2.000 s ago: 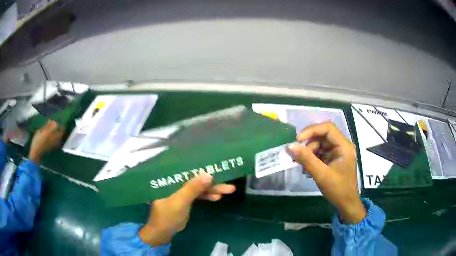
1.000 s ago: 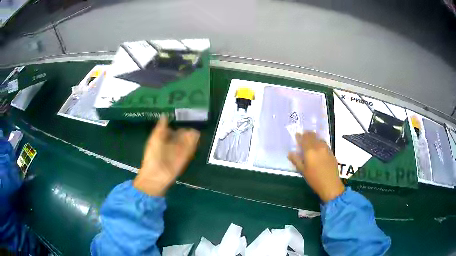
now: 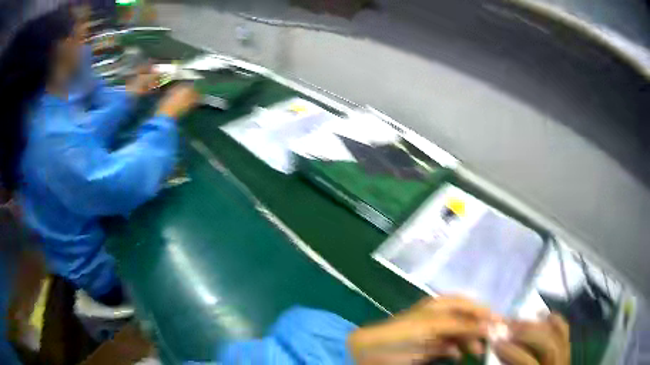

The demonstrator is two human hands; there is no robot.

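Note:
The view is blurred. My left hand (image 3: 420,331) and my right hand (image 3: 534,342) meet at the bottom right, in front of an open box base. Their fingers pinch a small white piece (image 3: 497,335), a label or its backing; which one I cannot tell. The open base (image 3: 403,265) holds a grey-lilac sleeved tablet (image 3: 492,253) and a yellow adapter (image 3: 454,207). A green and white box lid (image 3: 385,171) lies left of this base, with a whitish strip on its near side.
Another open base (image 3: 267,135) and a further green lid (image 3: 231,85) stand up the line. A co-worker in a blue smock (image 3: 100,157) works at the far left. Another lid (image 3: 577,285) lies at the right, by the grey wall (image 3: 456,93). The green work surface (image 3: 214,249) runs along the near side.
The view has swung left, bringing the co-worker in. My hands have left the lid and the tablet and come together on the small white piece. The lid now lies on the line.

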